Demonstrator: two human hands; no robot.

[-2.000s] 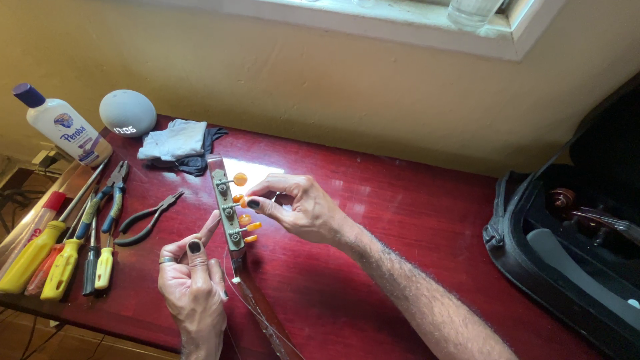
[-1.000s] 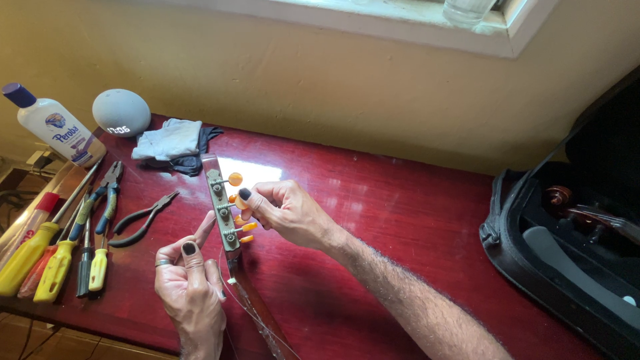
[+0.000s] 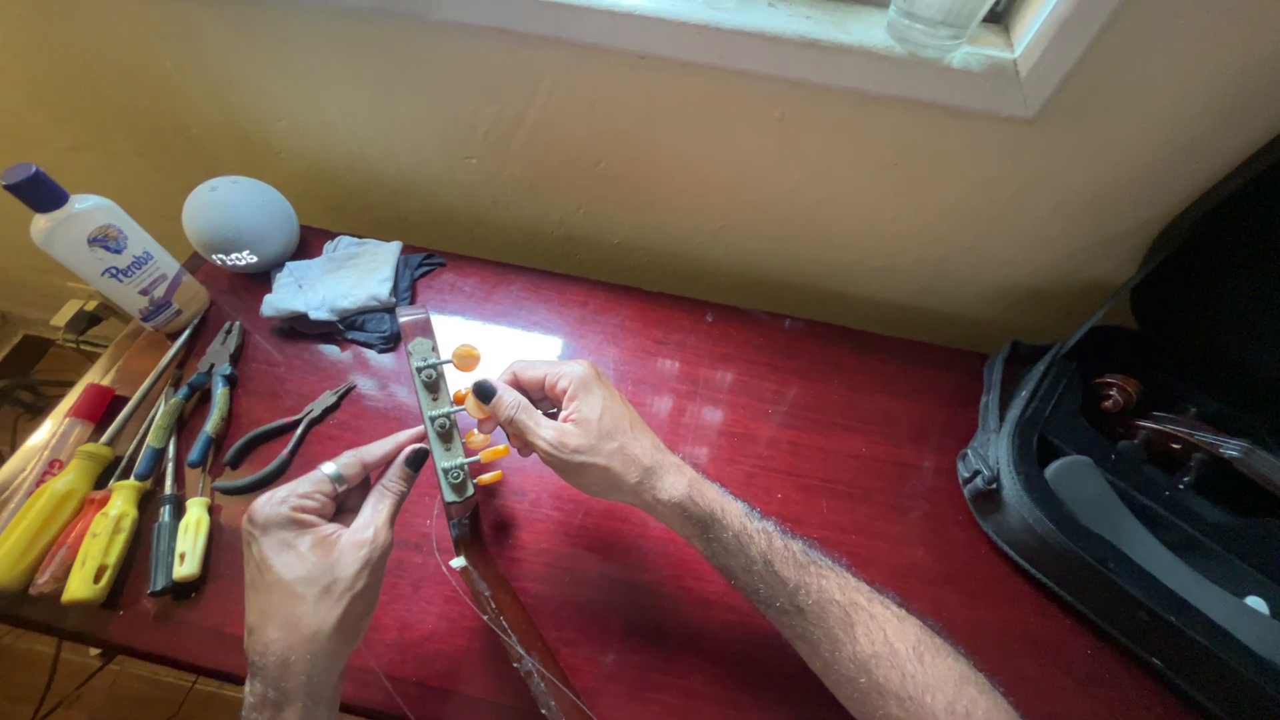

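Note:
A stringed instrument's headstock lies side-on over the red table, with metal tuning machines and several amber tuning pegs. My right hand pinches the middle tuning peg between thumb and fingers. At the headstock's left side is my left hand, its thumb and index fingertip close together near the edge; whether a string is between them cannot be told. A thin loose string hangs by the nut and runs down along the neck. The neck's lower end passes out of view.
On the left of the table lie small black pliers, combination pliers and several screwdrivers. Behind them stand a polish bottle, a round smart speaker and folded cloths. An open black case holding a violin is at right.
My left thumb and index finger have come closer together beside the headstock. My right hand stays at the tuning pegs, its fingers shifted slightly.

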